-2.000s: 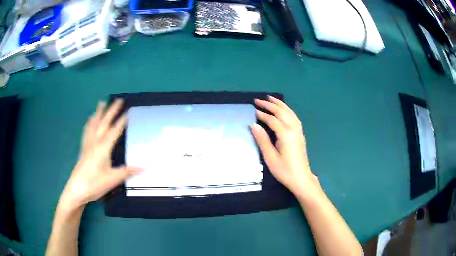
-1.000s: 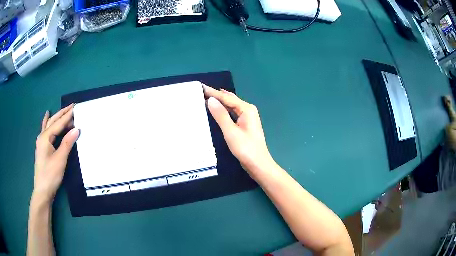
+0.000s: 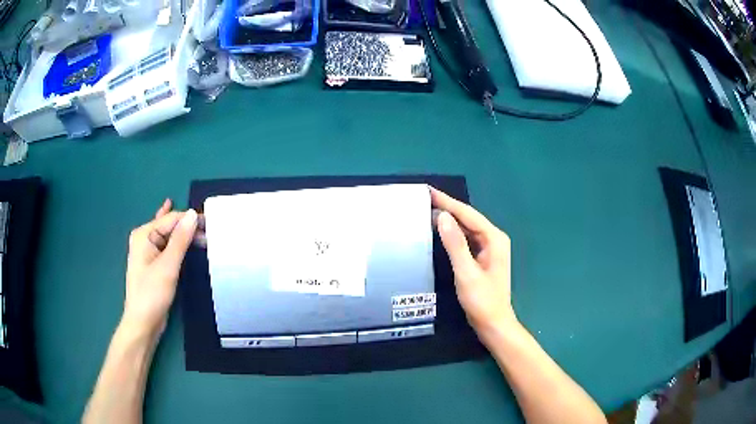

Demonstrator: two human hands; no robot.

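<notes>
A closed grey mini laptop (image 3: 249, 273) is over a black foam pad (image 3: 331, 358), its plain outer face towards me. A white rectangular sticker is at its middle and small printed labels are near its lower right corner. My left hand (image 3: 157, 265) holds its upper left edge between thumb and fingers. My right hand (image 3: 477, 265) holds its upper right edge the same way. Some fingertips are hidden behind the laptop's edges. The far edge seems a little raised, but I cannot tell how far.
Behind are a screw tray (image 3: 377, 60), a blue parts bin (image 3: 269, 29), a white parts organizer (image 3: 33, 116), an electric screwdriver (image 3: 466, 62) with its cable and a white block (image 3: 564, 58). Further laptops on pads lie at the right (image 3: 706, 240) and left edges.
The view has swung back left. The laptop's face now shows the central sticker and corner labels, where it was blank white with a green dot. Both hands still hold its sides.
</notes>
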